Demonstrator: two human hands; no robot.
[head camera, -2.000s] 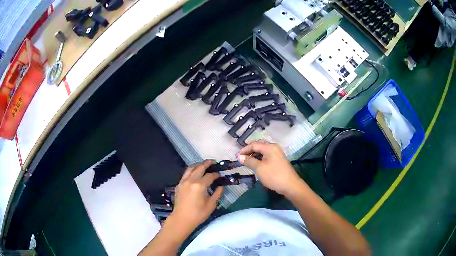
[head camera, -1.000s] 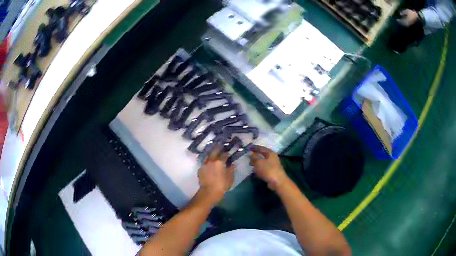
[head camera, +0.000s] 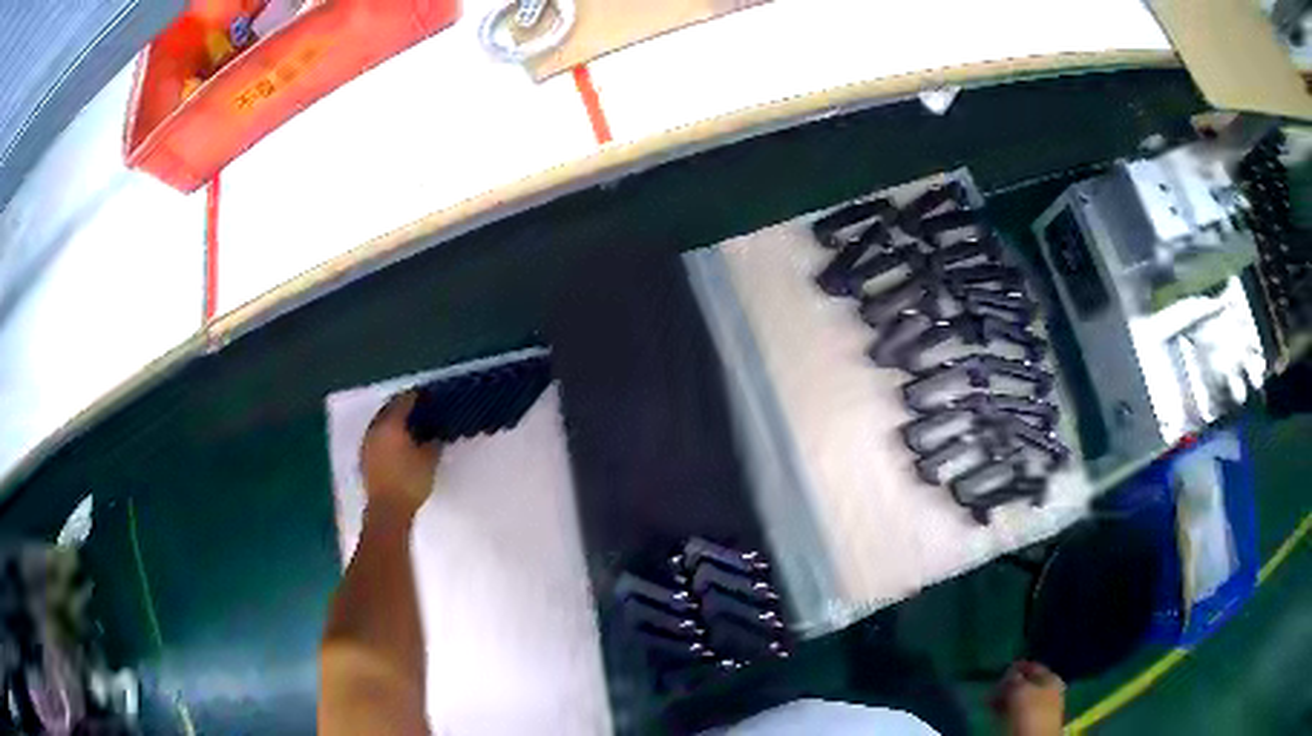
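Observation:
My left hand (head camera: 397, 449) is at the left end of a dense row of small black parts (head camera: 486, 401) on the white sheet (head camera: 504, 575). Its fingertips are against or behind the parts, so its grip is unclear. My right hand (head camera: 1032, 696) is small and blurred at the bottom edge, right of my body; its fingers cannot be made out. Black angled housings (head camera: 921, 309) lie in loose rows on the pale foam sheet (head camera: 784, 316). Black parts with shiny tips (head camera: 734, 590) lie in two groups at the near end of the black mat (head camera: 633, 417).
The silver-grey machine (head camera: 1115, 295) stands right of the foam sheet. A blue crate (head camera: 1235, 575) and a dark stool (head camera: 1101, 597) are at lower right. A raised pale shelf (head camera: 432, 173) runs behind, with a red-orange bin (head camera: 288, 94) and a metal tool with a round end (head camera: 530, 26).
The view has swung left. My left hand has moved from the housings to the small parts on the white sheet. My right hand has moved away from the housings to the bottom edge.

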